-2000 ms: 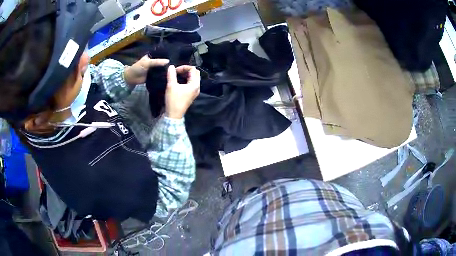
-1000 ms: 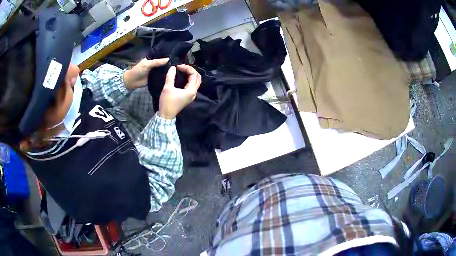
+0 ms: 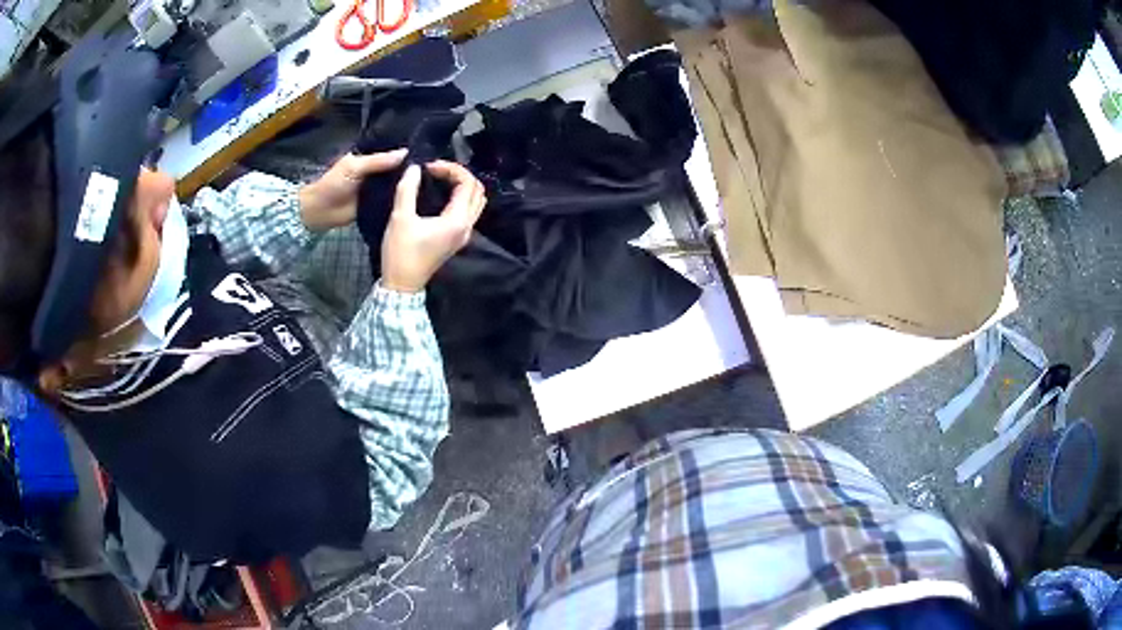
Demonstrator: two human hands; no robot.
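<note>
Neither of my hands is in view. A black garment piece (image 3: pixel 578 265) lies bunched over a white-topped board (image 3: pixel 640 375) in front of me. A seated coworker's two hands (image 3: pixel 425 228) pinch its left part between the fingertips. A stack of khaki panels (image 3: pixel 874 185) with a curved lower edge lies on another white board (image 3: pixel 837 369) to the right. Dark cloth (image 3: pixel 997 62) lies at the stack's upper right.
The coworker (image 3: pixel 234 406), in a black vest, sits at the left. Orange-red scissors (image 3: pixel 369 21) lie on the machine table (image 3: pixel 295 86). Plaid cloth (image 3: pixel 738 529) fills the bottom centre. Pale strips (image 3: pixel 1009 425), a blue mesh basket (image 3: pixel 1058 474) and tangled threads (image 3: pixel 400 585) are on the floor.
The view has shifted, so the coworker, scissors and boards sit slightly further left and up. The coworker still pinches the black cloth, with the hands moved only slightly.
</note>
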